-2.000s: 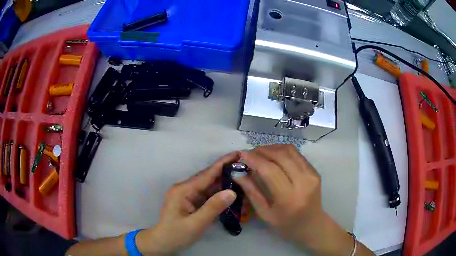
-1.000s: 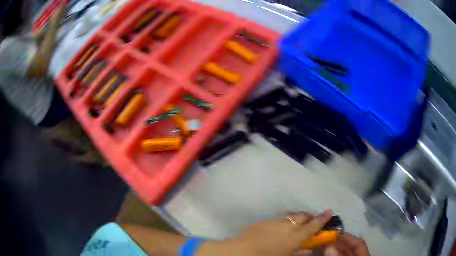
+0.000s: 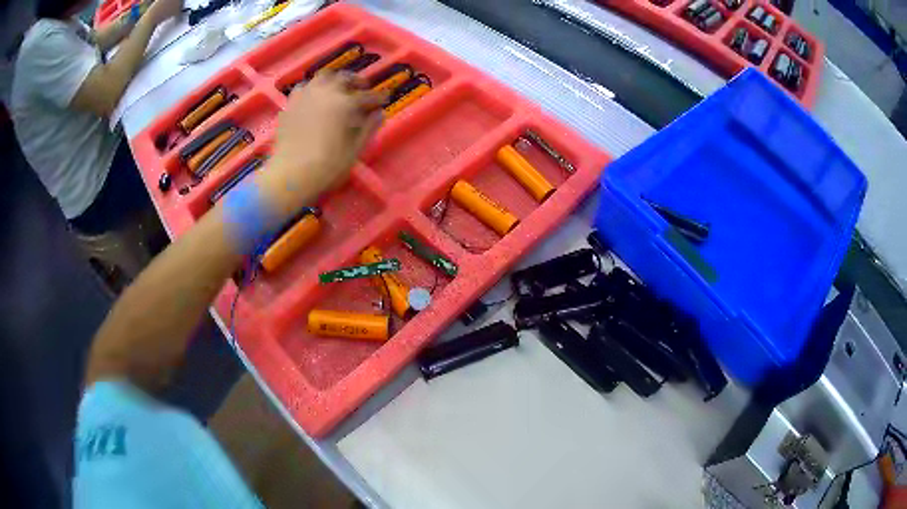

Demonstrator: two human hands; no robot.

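Note:
My left hand, with a blue wristband, reaches over the left red tray. Its fingertips are at the part-built units, black housings beside orange cells, in an upper compartment. Whether the fingers grip a unit cannot be told. Other part-built units lie in the left compartments. Nearer compartments hold orange cells, green circuit boards and a silver disc. My right hand is not in view.
A pile of black housings lies right of the tray, before the open blue bin. The silver screw feeder is at lower right. Another red tray is at the top right. Another person works at upper left.
The view has swung left. My hands were together around a black housing and orange cell; now my left hand is over the tray and my right hand is out of view.

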